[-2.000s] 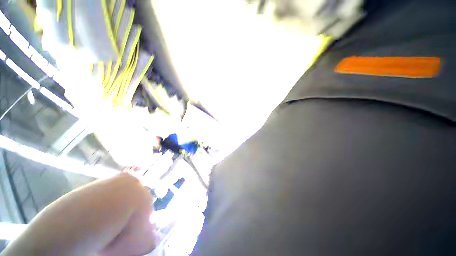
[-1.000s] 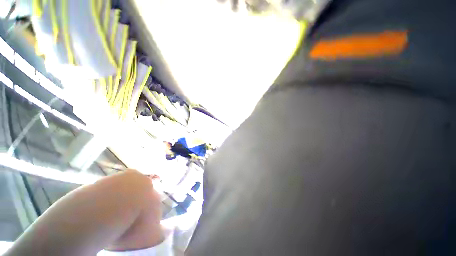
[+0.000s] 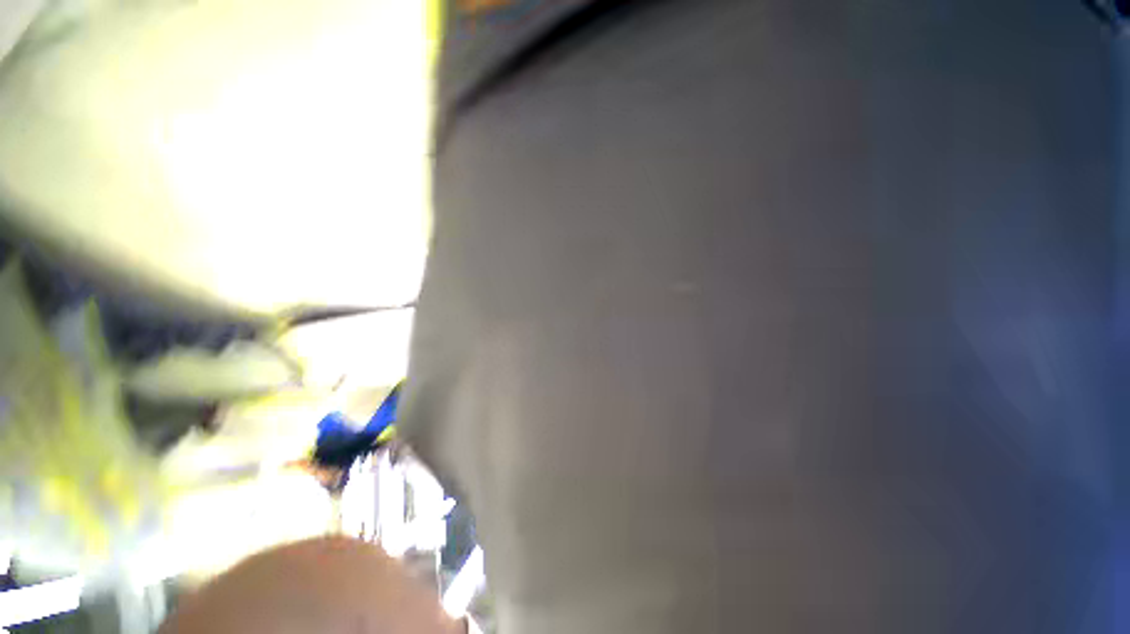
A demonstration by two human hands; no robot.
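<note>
A large pale panel [image 3: 285,136], washed out by glare, fills the upper left, with a yellow edge against the dark grey apron [image 3: 744,334]. Blurred grey pieces with yellow edging [image 3: 93,458] lie at the left. A rounded bare-skin part of an arm [image 3: 322,594] is cut off by the bottom edge; no fingers show on it, and I cannot tell whose it is. Neither my left hand nor my right hand can be made out.
A blue item [image 3: 353,434] shows in the background beside the apron's edge, too blurred to name. Dark crumpled material [image 3: 161,328] lies below the pale panel. Bright white strips show at the lower left.
The view has swung: the apron fills more of the picture, its orange label has nearly left at the top, and the yellow-edged pieces and the bare arm sit lower.
</note>
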